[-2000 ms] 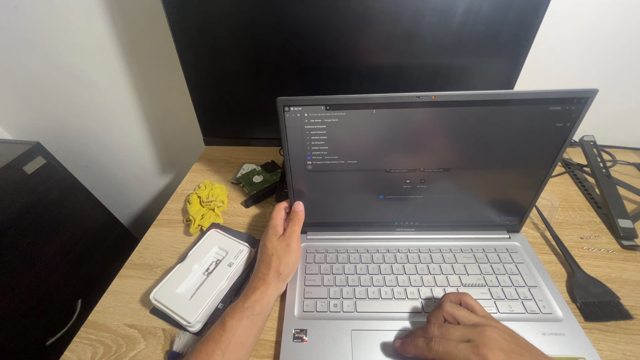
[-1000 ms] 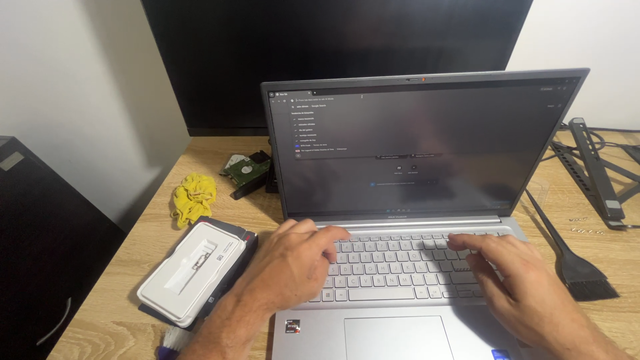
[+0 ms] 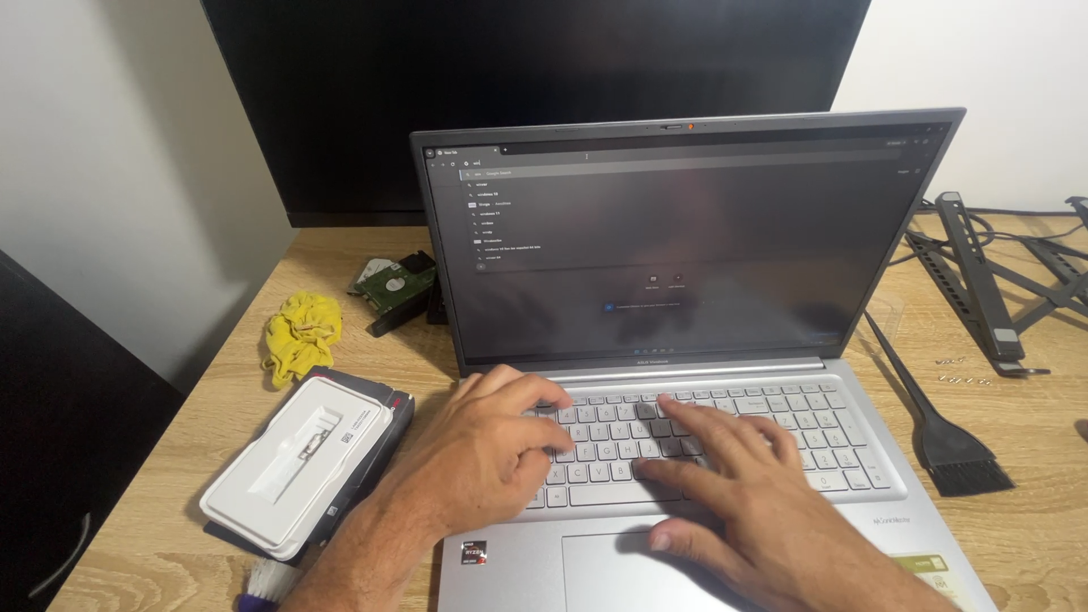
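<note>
An ASUS Vivobook laptop (image 3: 850, 527) stands with its lid raised in the middle of the head view. On its dark screen (image 3: 748, 229) a browser shows short text in the address bar and a list of suggestions below. My left hand (image 3: 489, 450) rests on the left part of the keyboard (image 3: 620, 493), fingers curled over the keys and holding nothing. My right hand (image 3: 748, 501) spreads over the middle of the keyboard, its fingers on or just above the keys and its thumb over the touchpad (image 3: 603, 578). It too holds nothing.
Behind stands a large dark monitor (image 3: 544, 59). At the left lie a yellow cloth (image 3: 302, 336), a circuit board (image 3: 395, 289), a box with a white tray (image 3: 246, 476) and a brush (image 3: 270, 582). At the right are a black brush (image 3: 952, 446), small screws (image 3: 965, 380) and a folding stand (image 3: 977, 272).
My left hand has moved from the laptop's left edge onto the keyboard. My right hand has moved up from the touchpad to the keys. Text in the address bar and the suggestions have changed.
</note>
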